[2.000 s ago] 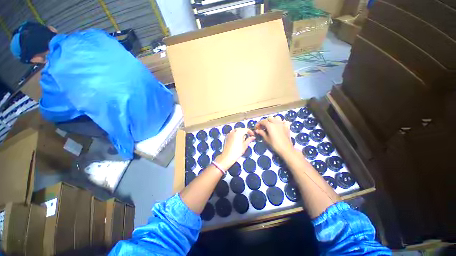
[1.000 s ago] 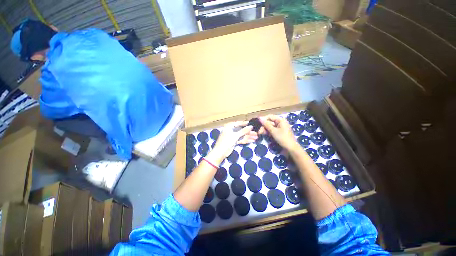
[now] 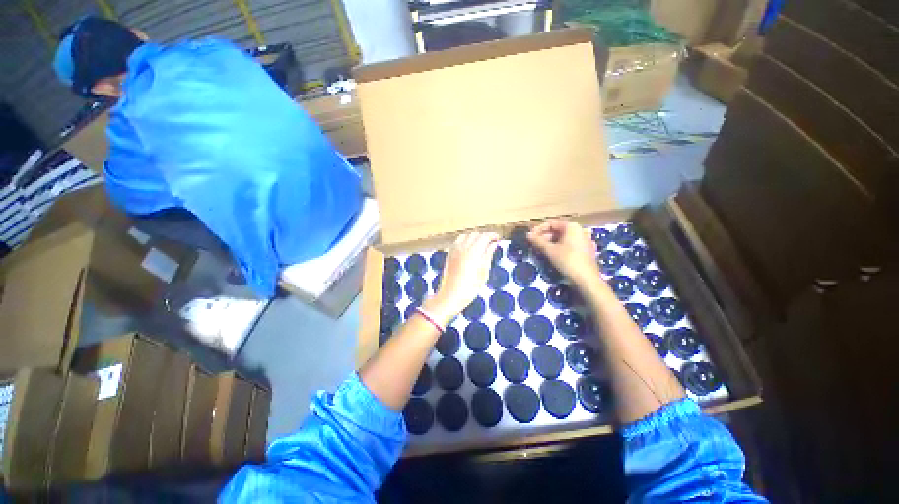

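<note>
Matt-faced black parts (image 3: 523, 403) stand in rows in a white foam tray (image 3: 468, 429) inside an open carton (image 3: 370, 305). Shiny ringed black parts (image 3: 702, 376) fill the right-hand columns. My left hand (image 3: 467, 271) is over the far rows, fingers stretched forward, with no part visible in it. My right hand (image 3: 567, 250) is just right of a black part (image 3: 518, 242) in the far row, its fingertips close together beside it. Whether they pinch a thin disc is too small to tell. My hands are apart and hide some parts below them.
The tan carton lid (image 3: 488, 138) stands open at the far side. A person in blue workwear (image 3: 232, 148) bends over at the left. Stacked brown cartons stand at the lower left (image 3: 138, 404) and right (image 3: 789, 207). A carton with green material (image 3: 636, 79) is behind the lid.
The black part held up between my hands one second ago is no longer raised. My hands have parted, and a part shows in the far row between them. The view has shifted slightly.
</note>
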